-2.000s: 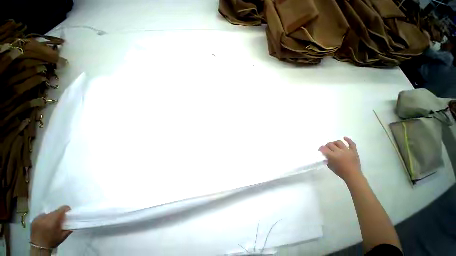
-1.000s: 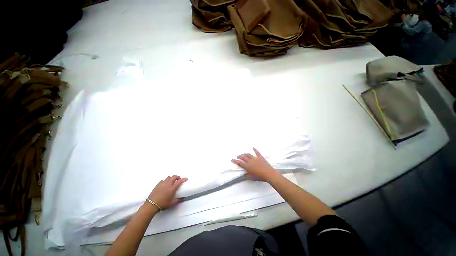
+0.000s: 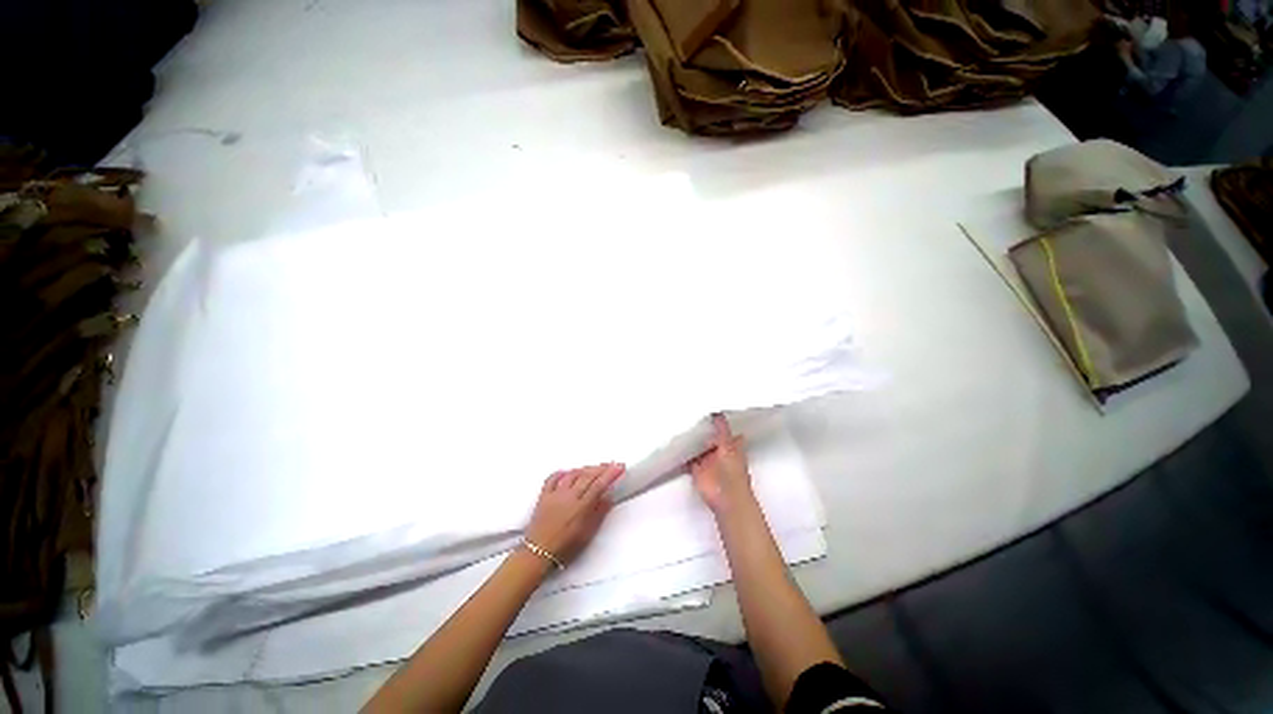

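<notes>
White tissue paper (image 3: 461,335) lies in a large flat sheet on the white table, its near edge folded into a loose band. My left hand (image 3: 572,512) lies on the folded edge near the middle, fingers together on the paper; a bracelet is on that wrist. My right hand (image 3: 720,467) is just to its right, palm turned up, holding the lifted edge with its fingertips partly under the paper. More flat white sheets (image 3: 761,509) show beneath the fold on the near side.
Brown bags (image 3: 740,70) are heaped at the table's back. Brown straps with gold-coloured hardware (image 3: 63,349) line the left side. Grey-beige bags (image 3: 1117,300) and a thin stick (image 3: 1026,310) lie at the right. A person (image 3: 1162,63) is at the far right.
My hands have come from far apart at the sheet's ends to close together near the middle. Since a second ago both sit further right or closer, and my right hand has turned palm up.
</notes>
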